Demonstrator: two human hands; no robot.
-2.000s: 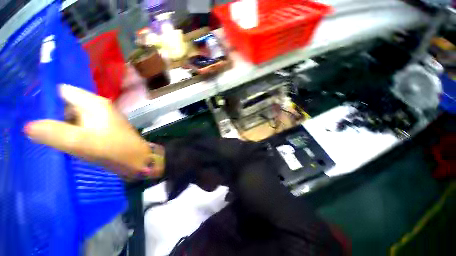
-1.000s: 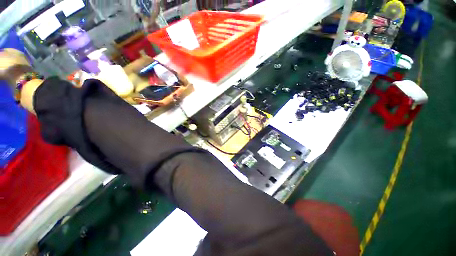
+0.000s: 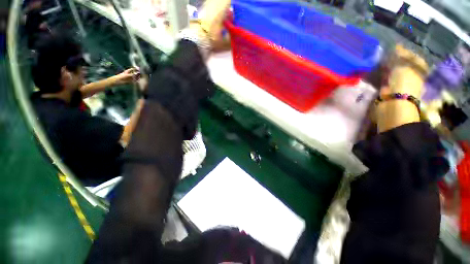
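A blue plastic basket (image 3: 309, 38) sits on or in a red basket (image 3: 288, 77) on the raised white shelf at the top centre. My left hand (image 3: 214, 20) is at the blue basket's left end, partly cut off by the top edge. My right hand (image 3: 407, 64) is beside its right end, wrist bracelet showing. Both hands are blurred, and whether their fingers grip the rim cannot be told. The inside of the blue basket is not clear.
A green surface with small dark pieces lies below the shelf, with a white sheet (image 3: 242, 206) nearer me. A seated person (image 3: 77, 124) is at the left, near a white fan (image 3: 193, 154). A purple object (image 3: 446, 75) and a red basket edge (image 3: 464, 191) are at the right.
The view has swung left, taking the black fixture and adapter pile out of the picture. The stacked baskets now show at the top centre. My left hand has come into view at their other end.
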